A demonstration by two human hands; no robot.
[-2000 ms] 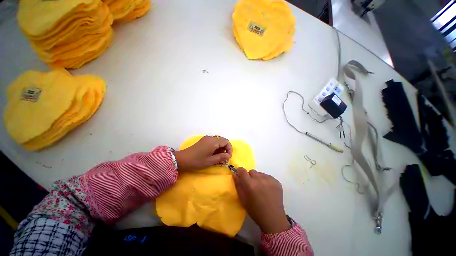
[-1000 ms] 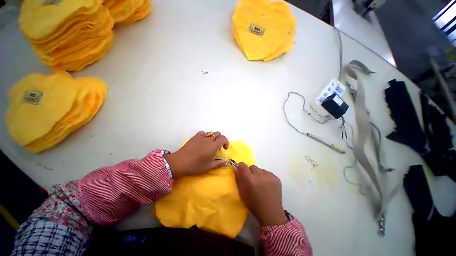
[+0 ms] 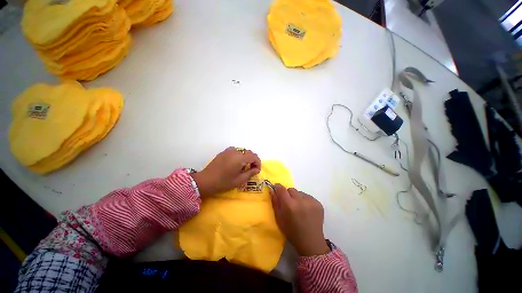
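Note:
A yellow fabric piece with a wavy edge (image 3: 232,229) lies flat at the front of the table. A small dark and pale motif (image 3: 250,185) shows on it between my hands. My left hand (image 3: 232,170) rests on the upper part of the piece, fingers bent together just above the motif; whether they pinch cloth or a thread is hidden. My right hand (image 3: 299,218) is closed around small metal snips (image 3: 269,185), whose tip points at the motif's right edge. Most of the snips is hidden in the hand.
Stacks of yellow pieces (image 3: 63,129) stand at left, with another pile (image 3: 303,34) at upper centre. At right lie a white power strip with a black adapter (image 3: 387,120), a thin corded stick (image 3: 375,163), grey straps (image 3: 420,160) and black scraps (image 3: 466,134).
My left hand has lifted slightly up and away from the motif, which is now more exposed. My right hand and the snips have moved slightly off to the right of it.

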